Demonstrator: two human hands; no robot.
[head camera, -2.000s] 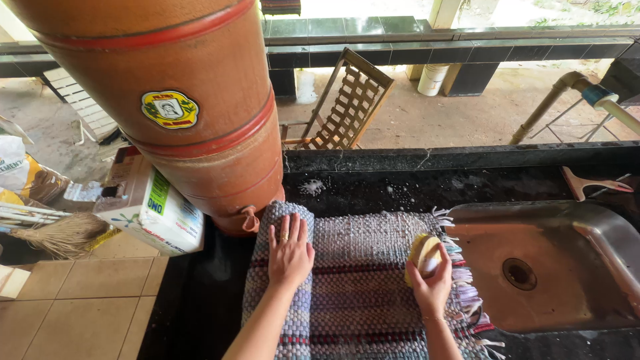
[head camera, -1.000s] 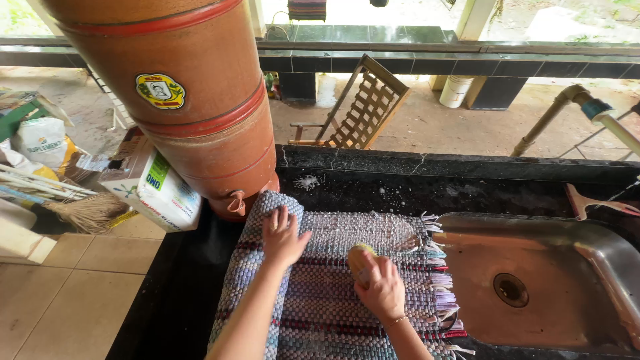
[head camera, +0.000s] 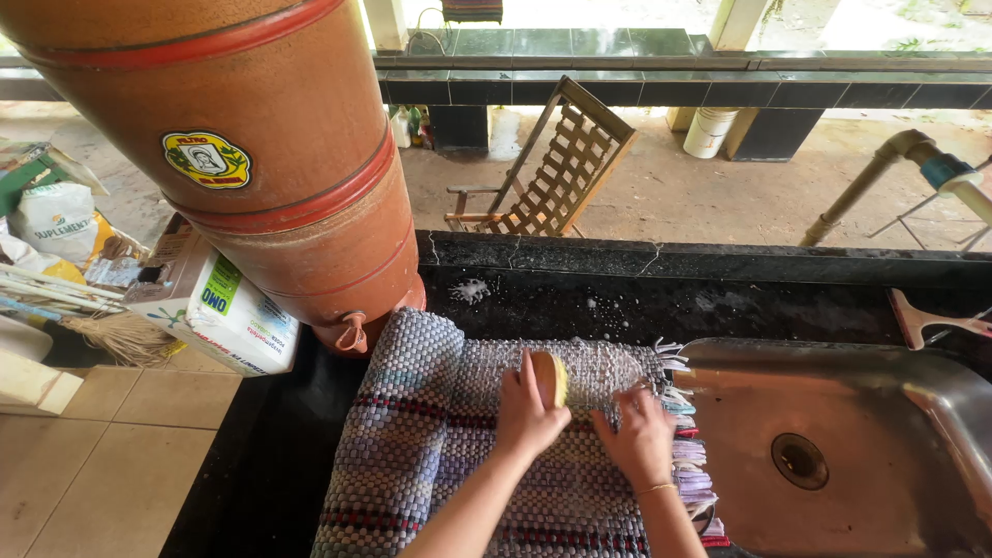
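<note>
A woven rag rug (head camera: 496, 465) with a fringe on its right edge lies on the black stone counter, its left part folded over. My left hand (head camera: 529, 415) grips a scrubbing brush (head camera: 550, 380) with a wooden back and pale yellow bristles, tilted on edge over the rug's upper middle. To its right, my right hand (head camera: 639, 426) is at the rug near the fringe, fingers apart and blurred, with nothing seen in it. Whitish foam shows on the weave around the hands.
A clay water filter (head camera: 302, 170) with a small tap stands at the rug's upper left, beside a detergent box (head camera: 225, 310). On the right are a steel sink (head camera: 744, 449) and a squeegee (head camera: 922, 318). Foam spots dot the counter (head camera: 542, 302). Beyond stands a wooden chair (head camera: 566, 170).
The brush has passed from my right hand to my left. My left hand has left the folded part of the rug, and my right hand has moved towards the fringe since one second ago.
</note>
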